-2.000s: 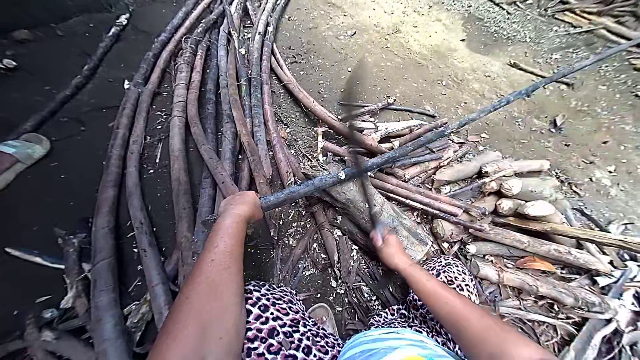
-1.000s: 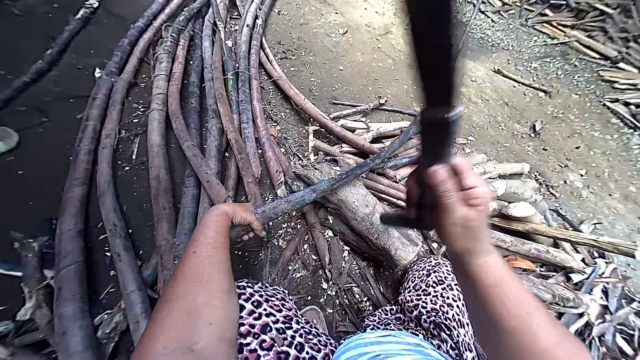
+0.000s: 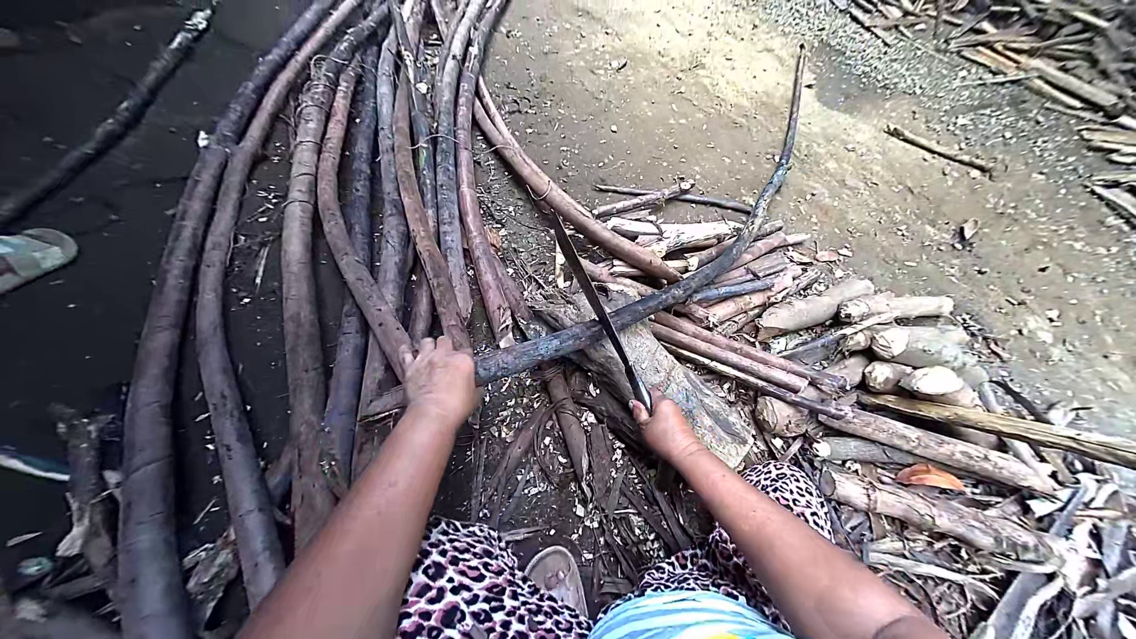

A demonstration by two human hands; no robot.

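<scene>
My left hand grips the near end of a dark, curved wooden pole, which reaches away to the upper right. Under the pole lies a thick wooden log. In my right hand is the handle of a machete; its long, thin blade meets or crosses the pole over the log. Whether the edge is sunk into the wood cannot be told. The hands are a short distance apart, the right one nearer to my knees.
Long bent poles lie side by side at the left. Cut sticks are heaped right of the log, with bark strips near the lower right. A sandaled foot is at the left edge, and more split wood lies at the upper right.
The machete, raised in front of the view one second ago, has come down to the pole with my right hand. My left hand has kept its hold on the pole.
</scene>
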